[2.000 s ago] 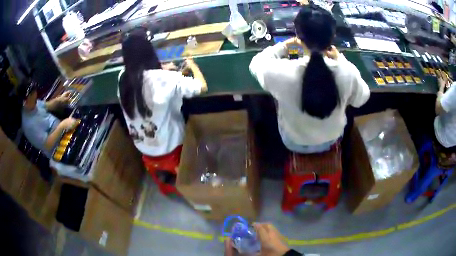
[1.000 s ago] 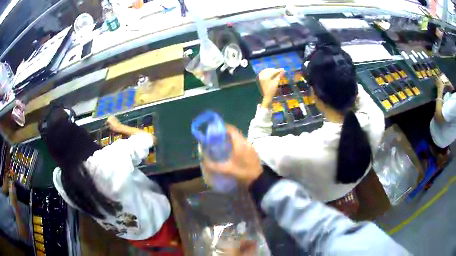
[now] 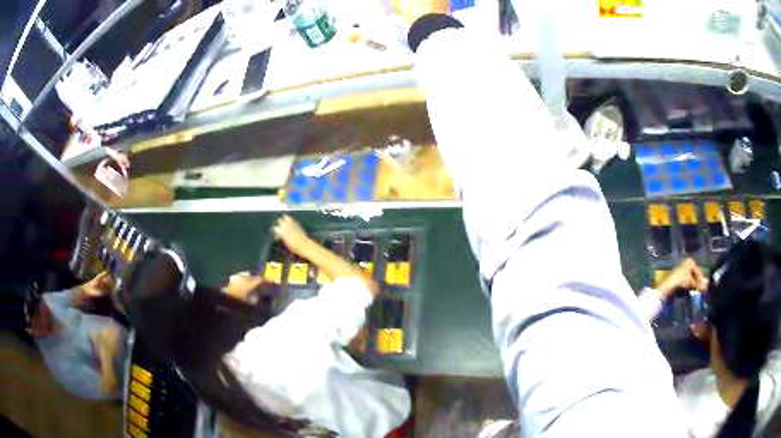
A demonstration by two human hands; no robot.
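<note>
My right arm, in a pale sleeve [image 3: 557,282], reaches from the bottom edge up over the bench to the white shelf [image 3: 368,73]. Its dark cuff [image 3: 434,30] is at the top edge. Past the cuff, a blurred orange patch may be part of my right hand [image 3: 420,8]; the rest is cut off, and what it holds cannot be seen. The clear bottle with the blue cap and handle does not show clearly. My left hand is out of the picture.
Seated workers are at the lower left and lower right, beside trays of yellow-orange products [image 3: 397,273] on the green bench [image 3: 454,299]. Blue sheets [image 3: 332,178] lie behind them. A plastic bottle [image 3: 310,21] and a dark phone-like rectangle [image 3: 256,71] are on the shelf.
My right hand has gone from low in front of me, holding the clear bottle, up and forward to the shelf. The view has moved closer to the bench and left part.
</note>
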